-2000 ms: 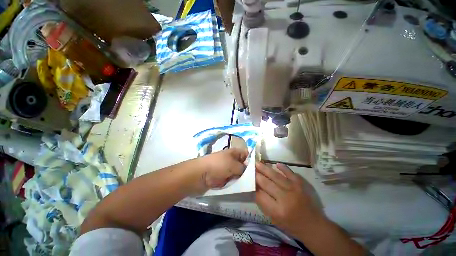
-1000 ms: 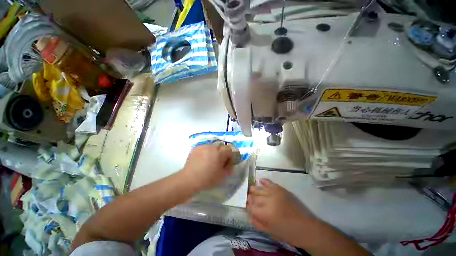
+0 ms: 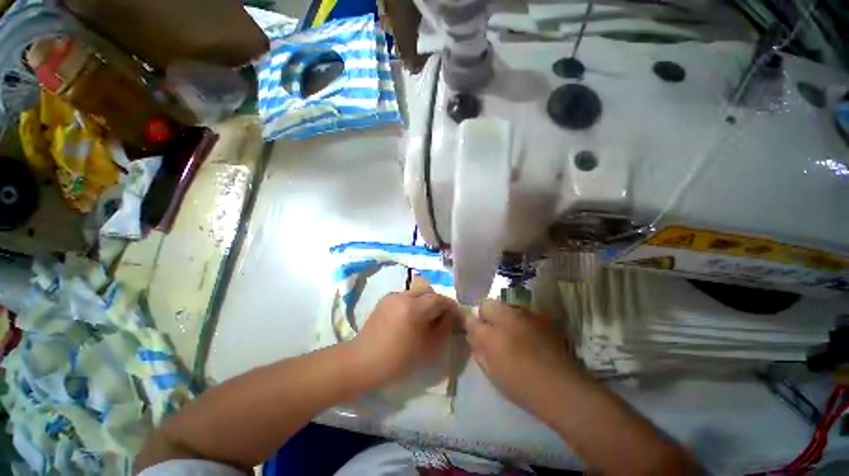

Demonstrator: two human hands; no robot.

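A blue-and-white striped panel (image 3: 349, 279) with a round hole lies on the machine table, its right edge at the needle area of the white sewing machine (image 3: 549, 139). My left hand (image 3: 410, 325) grips the panel beside the hole, fingers bent. My right hand (image 3: 512, 339) is just right of it, its fingertips at the panel's right edge near the needle; whether it pinches the cloth is unclear. The machine head hides the needle and presser foot. Part of the panel's pale lower portion shows below my left hand.
A stack of striped pieces (image 3: 377, 88) lies behind the work. White pieces (image 3: 689, 316) are piled under the machine arm. A crumpled cloth heap (image 3: 84, 372) and a phone (image 3: 181, 177) are at left. Red cords (image 3: 819, 437) hang at right.
The view has shifted and the machine head looks larger. My right hand has moved up to the needle area, close to my left hand. The hole shows more openly left of my left hand.
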